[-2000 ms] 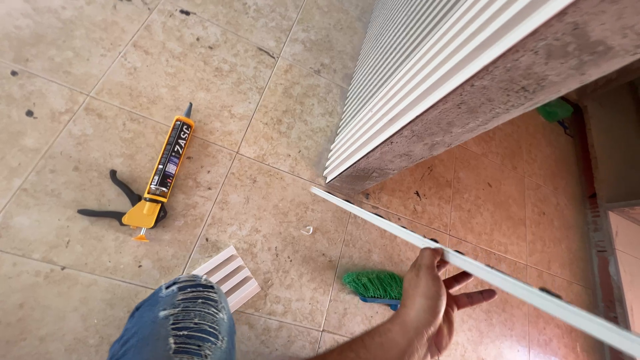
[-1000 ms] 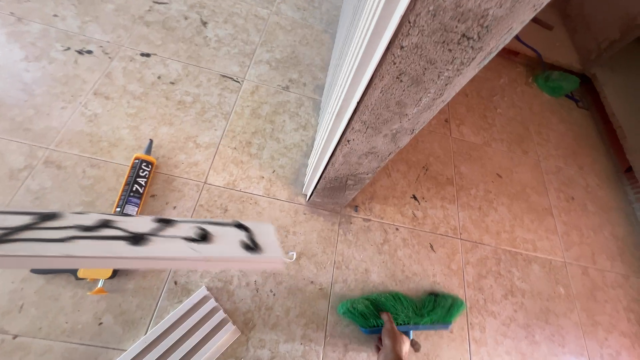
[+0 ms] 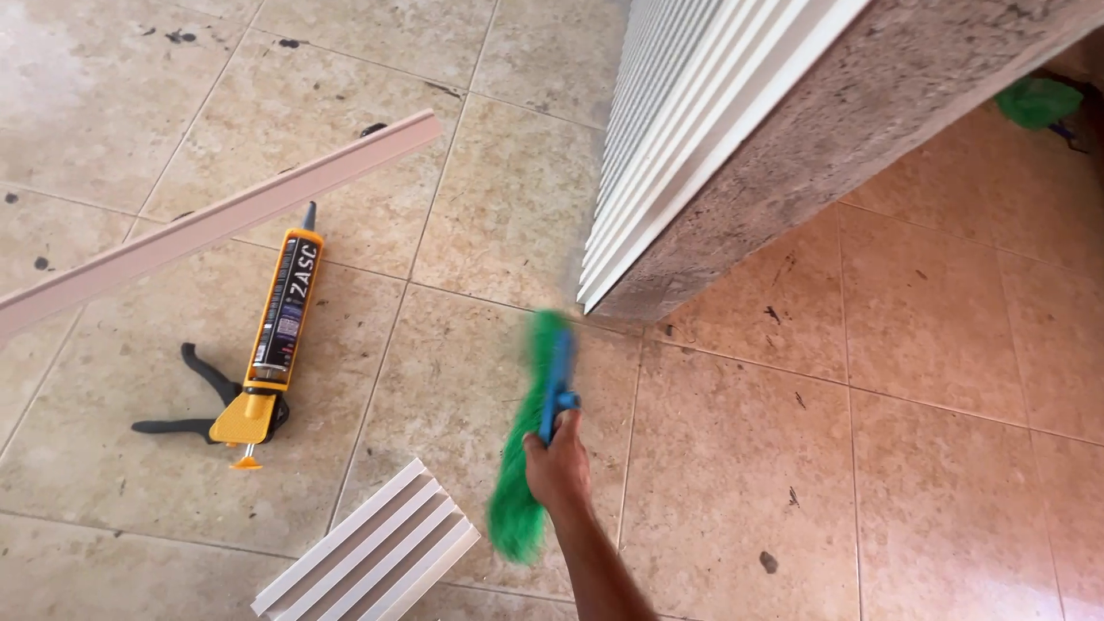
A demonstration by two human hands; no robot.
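Observation:
My right hand grips a broom head with green bristles and a blue plastic base, blurred, over the tiles near the wall's corner. A long white trim strip with dark adhesive blobs along its far edge slants in from the left edge; whatever holds it is out of view, as is my left hand. Below the strip lies a yellow caulking gun with a black cartridge in it. A short piece of fluted white panel rests at the bottom edge.
White fluted panelling covers one face of the wall, whose rough end face is bare. Dark spots mark the tiled floor. A green object lies at the far upper right.
My right hand held the trim strip two seconds ago and then took hold of the broom head at lower right. The broom head has moved left and turned. The strip is now at the left, tilted upward.

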